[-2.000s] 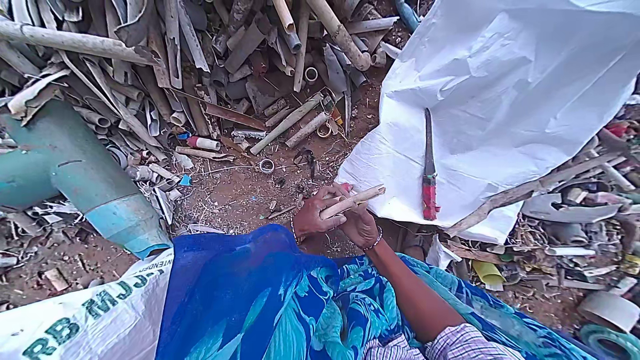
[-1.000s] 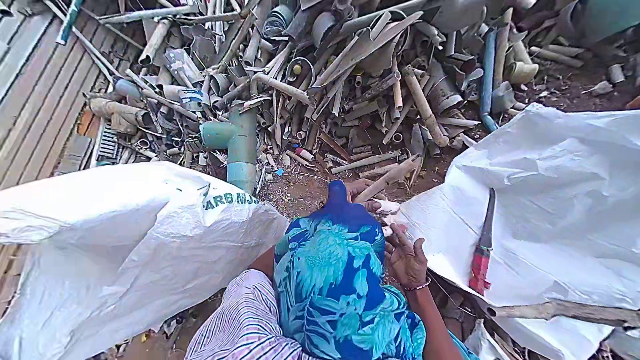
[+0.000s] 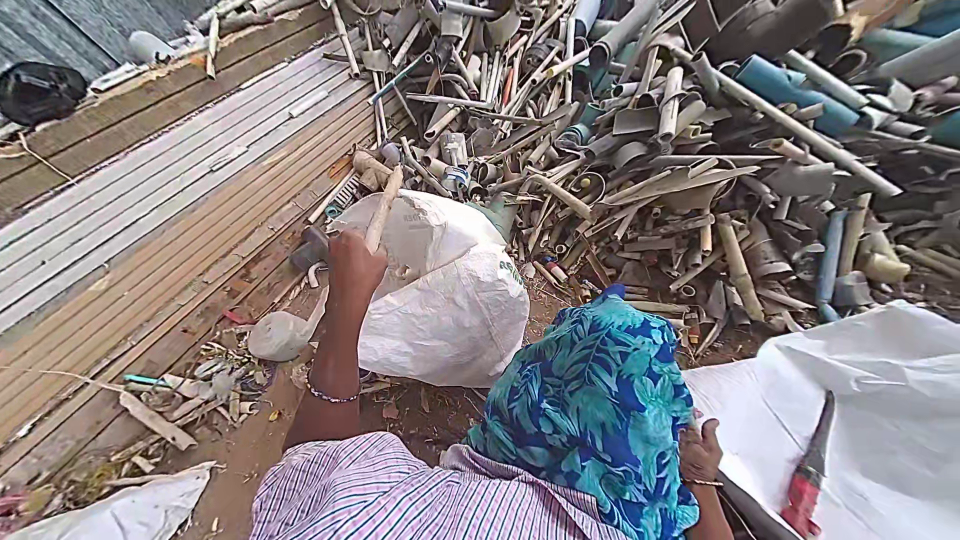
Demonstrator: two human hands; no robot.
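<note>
My left hand is closed around a pale, dirty length of pipe, which points up over the near left side of an open white woven sack. My right hand rests low beside my blue floral cloth, its thumb raised near a small pale piece; whether it grips that piece I cannot tell. To its right, a knife with a red handle lies on a white sheet.
A large heap of broken plastic pipes spreads beyond the sack. Long stacked slats run along the left. A black bundle sits at the upper left, and scraps lie on the ground below the slats.
My left hand has moved away to the left, up to the sack, with the pipe piece in it. My right hand is apart from it, beside the cloth. The view has swung left.
</note>
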